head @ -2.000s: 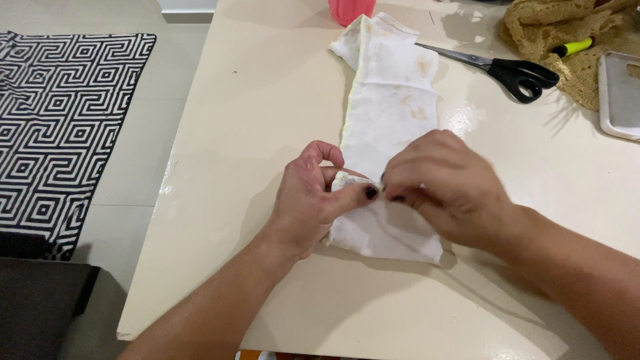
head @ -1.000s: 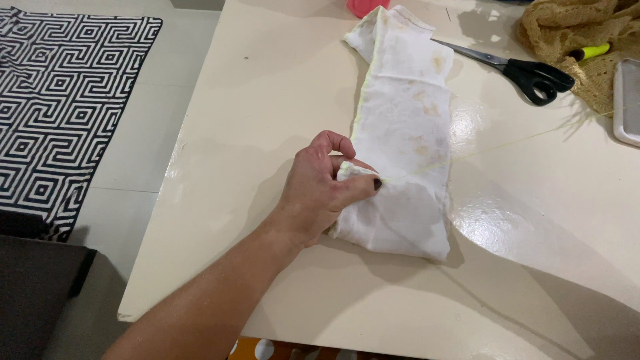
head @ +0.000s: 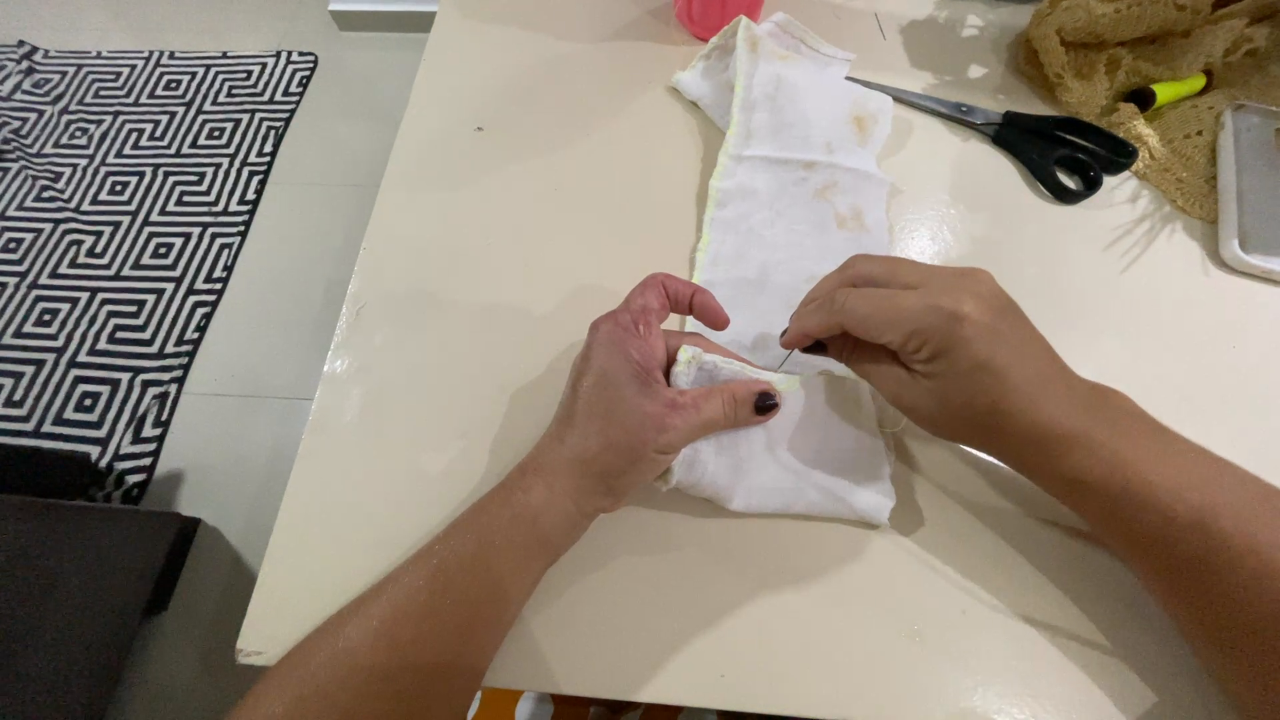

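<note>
A long white cloth (head: 800,240) with brownish stains and yellow-green stitching along its left edge lies on the table, its near end folded over. My left hand (head: 665,385) pinches the folded edge, thumb on top and fingers behind it, the index finger curled free. Between the thumb and fingertips of my right hand (head: 900,335) is a thin sewing needle (head: 786,360), its point at the folded edge just beyond my left thumb. A bit of yellowish thread shows below my right hand.
Black-handled scissors (head: 1040,140) lie beyond my right hand, blades touching the cloth. At the upper right are tan openwork fabric (head: 1090,50), a neon yellow thread spool (head: 1170,92) and a pale case-like object (head: 1250,190). A pink object (head: 715,12) stands at the far edge of view.
My right hand, out of view one second ago with a thread stretching to the right, is back at the folded edge with the needle. My left hand keeps its pinch on the cloth.
</note>
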